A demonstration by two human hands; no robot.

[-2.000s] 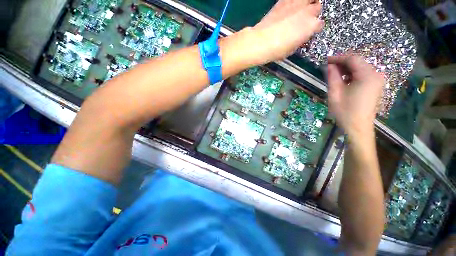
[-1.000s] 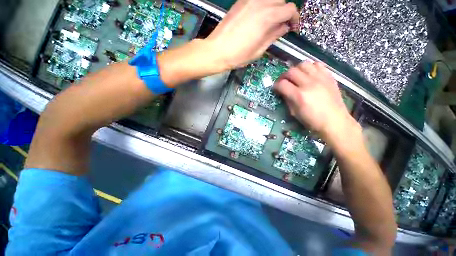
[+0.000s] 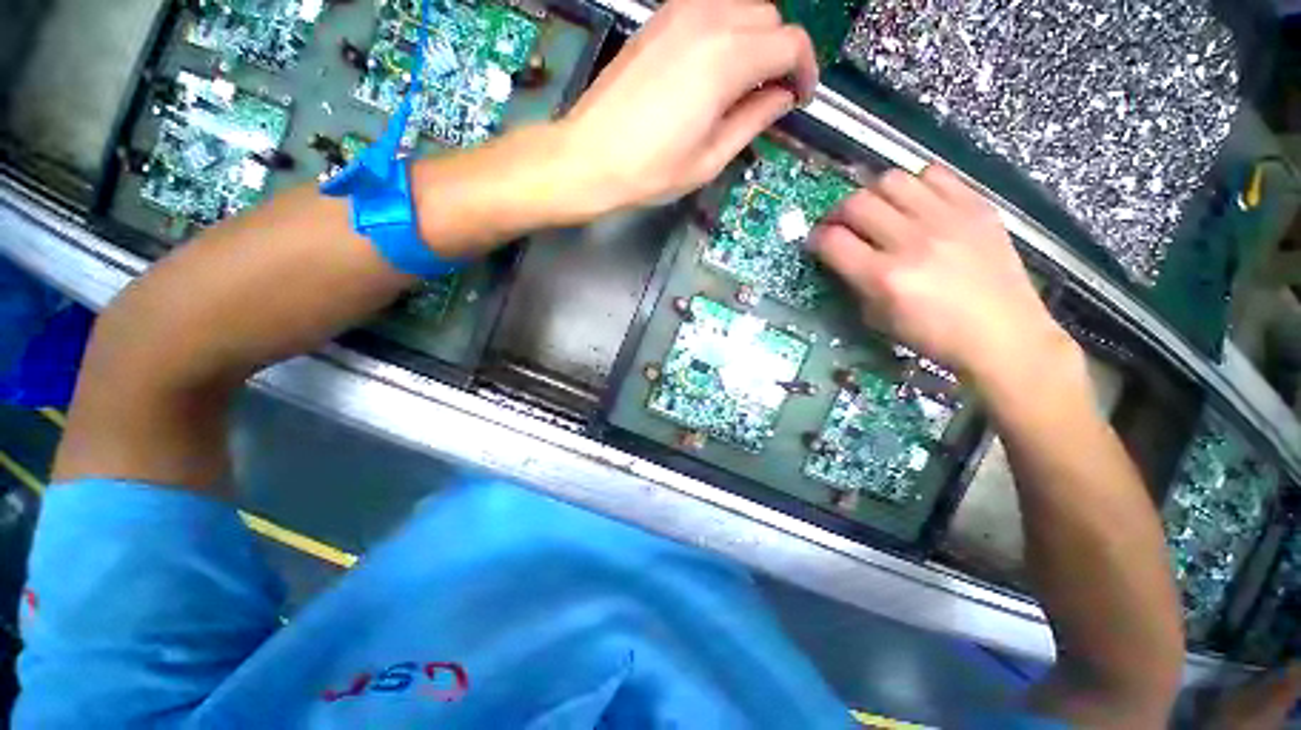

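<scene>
Green circuit boards (image 3: 728, 374) lie in a grey-green carrier (image 3: 649, 350) in front of me. My right hand (image 3: 935, 264) is over the carrier, its bent fingertips at the right edge of the upper left board (image 3: 778, 221); it covers the upper right board. My left hand (image 3: 692, 107), with a blue strap (image 3: 383, 214) on its wrist, is above the far rail and the carrier's upper left corner, thumb and fingertips close together. Any part in either hand is too small or hidden to tell.
A silver component heap (image 3: 1063, 121) lies on the green mat beyond the far rail (image 3: 913, 157). Another carrier of boards (image 3: 214, 150) is at the left under my left arm, with an open bay (image 3: 578, 300) between. More boards (image 3: 1213, 513) are at the right.
Both hands have come from the silver heap, my right hand down over the carrier, my left hand leftward to the far rail. The carriers have shifted slightly right since one second ago.
</scene>
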